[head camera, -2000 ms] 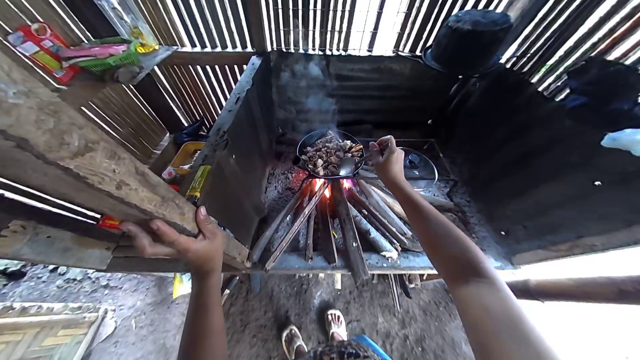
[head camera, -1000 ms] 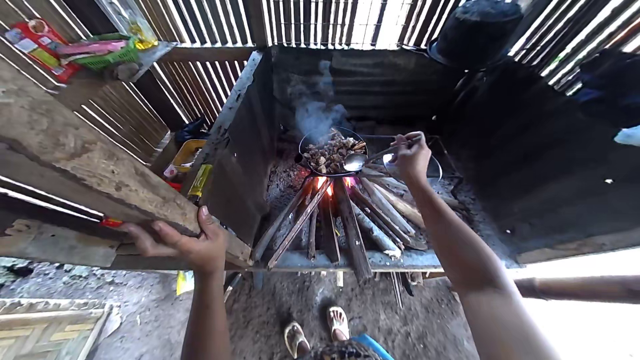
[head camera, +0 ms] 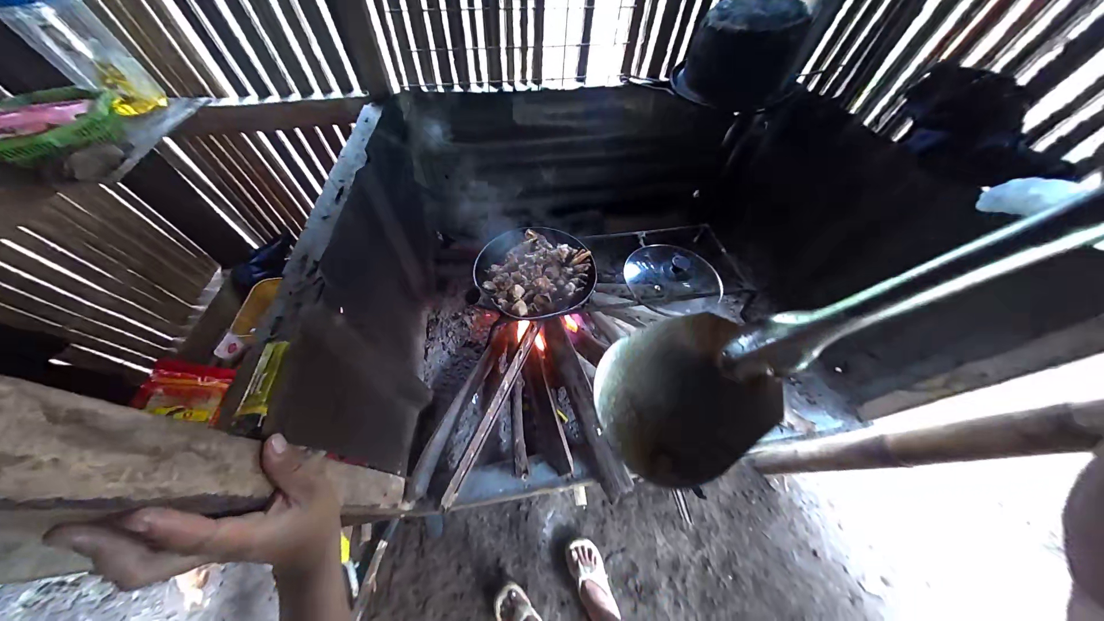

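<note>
My left hand [head camera: 259, 522] grips the edge of a wooden beam [head camera: 129, 453], thumb over the top and fingers stretched along its near side. A metal ladle [head camera: 690, 397] is raised close to the camera, its bowl in front of the firewood and its handle running out at the right edge. My right hand is out of view; only part of the arm shows at the right edge. A dark pan [head camera: 593, 289] of browned chopped food [head camera: 535, 272] sits over the wood fire [head camera: 528, 329]. Beside it on the right lies a glass lid [head camera: 673, 272].
Firewood sticks [head camera: 492, 414] jut from the hearth toward me. A metal sheet [head camera: 362, 345] stands left of the fire, near red and yellow packets [head camera: 185, 392]. A blackened pot [head camera: 742, 52] hangs at the back right. A bamboo pole [head camera: 931, 438] runs along the right.
The ladle was in the pan, then lifted above its right side in my right hand; now it is much nearer the camera. My right hand has left the view. My left hand stays on the beam.
</note>
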